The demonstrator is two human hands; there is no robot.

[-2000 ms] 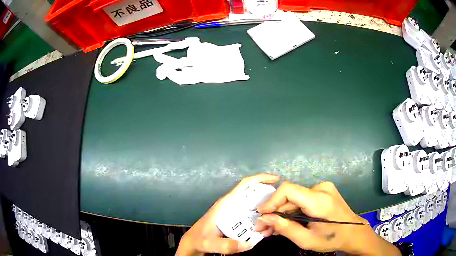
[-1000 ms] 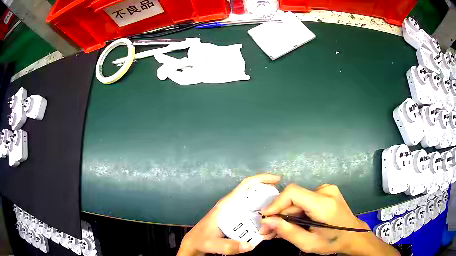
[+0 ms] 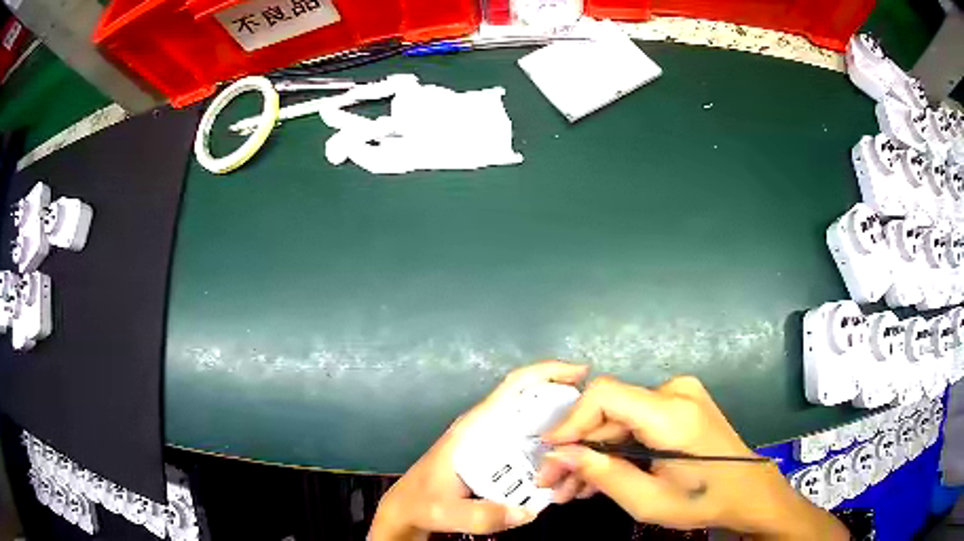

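A white outlet adapter (image 3: 503,452) with small dark USB openings is held near the bench's front edge at the bottom centre. My left hand (image 3: 437,488) is closed around its left and lower side. My right hand (image 3: 668,456) holds a thin black pointed tool (image 3: 692,456) like a pencil, with its shaft pointing right. The tool's tip is hidden at my right fingertips, which are against the adapter's right side. Whether the tip touches the adapter cannot be told.
White adapters (image 3: 831,354) stand in rows at right, others (image 3: 70,224) on the black mat (image 3: 100,317) at left. A tape roll (image 3: 203,135), crumpled white gloves (image 3: 455,132), a white square pad (image 3: 590,76) and the red reject bin (image 3: 391,23) lie at the back.
Both hands stay around the adapter. The black tool has tilted slightly, and its rear end is higher than a second ago. The whole view has shifted slightly.
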